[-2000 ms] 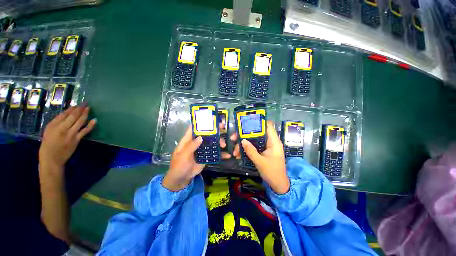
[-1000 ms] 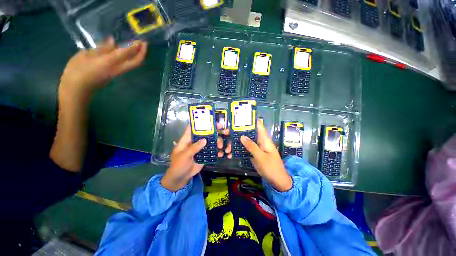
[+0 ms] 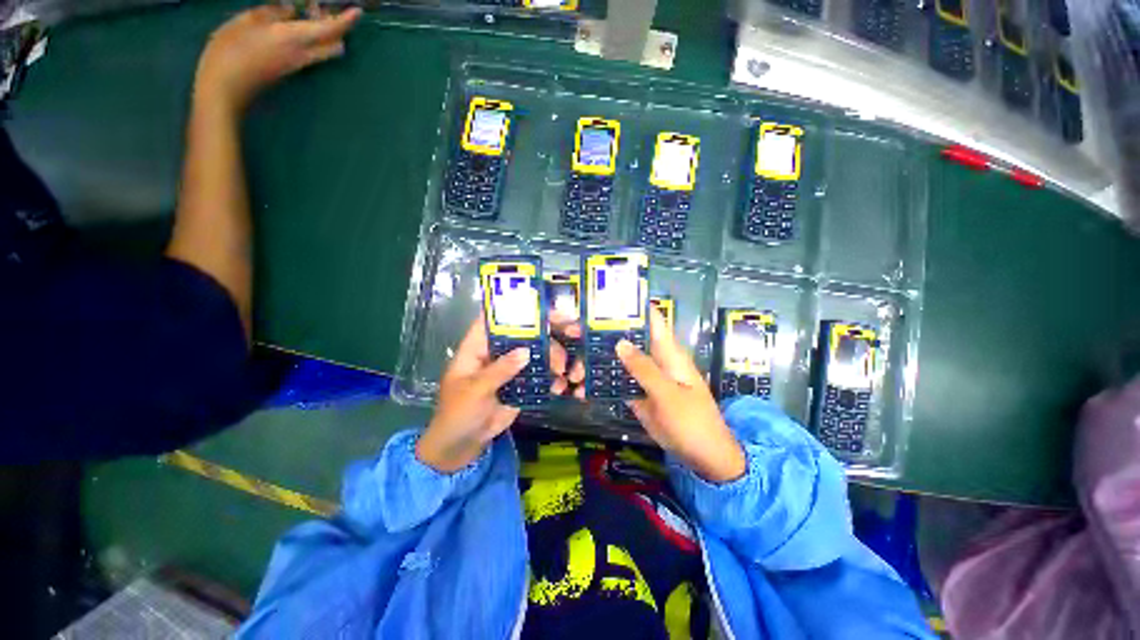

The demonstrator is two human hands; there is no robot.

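My left hand [image 3: 471,390] is closed round a keypad phone [image 3: 515,315], upright with a lit screen, thumb on the keys. My right hand [image 3: 676,403] holds a second keypad phone [image 3: 616,306], also lit, thumb on its keypad. Both phones are above the front row of a clear plastic tray [image 3: 871,265]. The back row holds several phones with lit screens. Two phones lie at the front right [image 3: 748,354]. Parts of other phones show behind my hands, mostly hidden.
A co-worker's arm [image 3: 215,175] reaches over the green bench [image 3: 331,250] at left, towards a tray at the top edge. A metal post [image 3: 618,28] stands behind my tray. A raised tray stack [image 3: 825,81] is at upper right with a red stick [image 3: 994,166]. A pink sleeve [image 3: 1028,569] is at right.
The phone in my right hand now shows a white screen instead of blue. The tray at left has been moved away towards the top by the co-worker. The view has shifted slightly.
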